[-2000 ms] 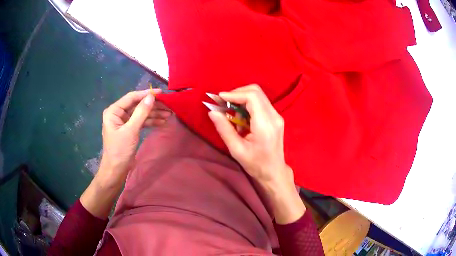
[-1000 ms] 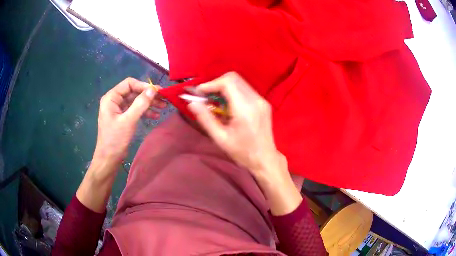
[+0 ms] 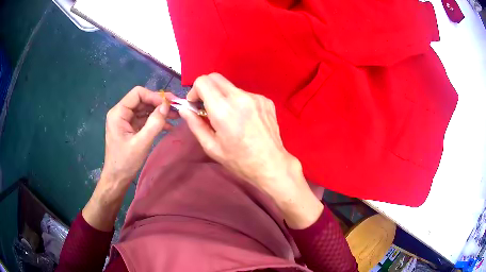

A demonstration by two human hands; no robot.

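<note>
A red jacket (image 3: 362, 122) lies spread over the white table, with a flap or welt shape near its middle. My left hand (image 3: 139, 118) is off the table's near edge, thumb and forefinger pinched on a small yellowish-orange piece (image 3: 164, 99), too small to name. My right hand (image 3: 234, 119) holds the thread snips (image 3: 184, 104). Their pale blades point left and meet my left fingertips. My right fingers hide most of the snips' body and the jacket edge behind them.
The white table (image 3: 453, 223) runs diagonally, its near edge beside my apron. A dark red item (image 3: 453, 10) lies at the top right. A round wooden stool (image 3: 372, 241) is below the table edge. A dark-framed box (image 3: 40, 234) with clear plastic is at lower left.
My right hand and the snips have moved left to my left fingertips. The jacket corner that was stretched at my left fingers no longer shows there. My left hand has barely moved.
</note>
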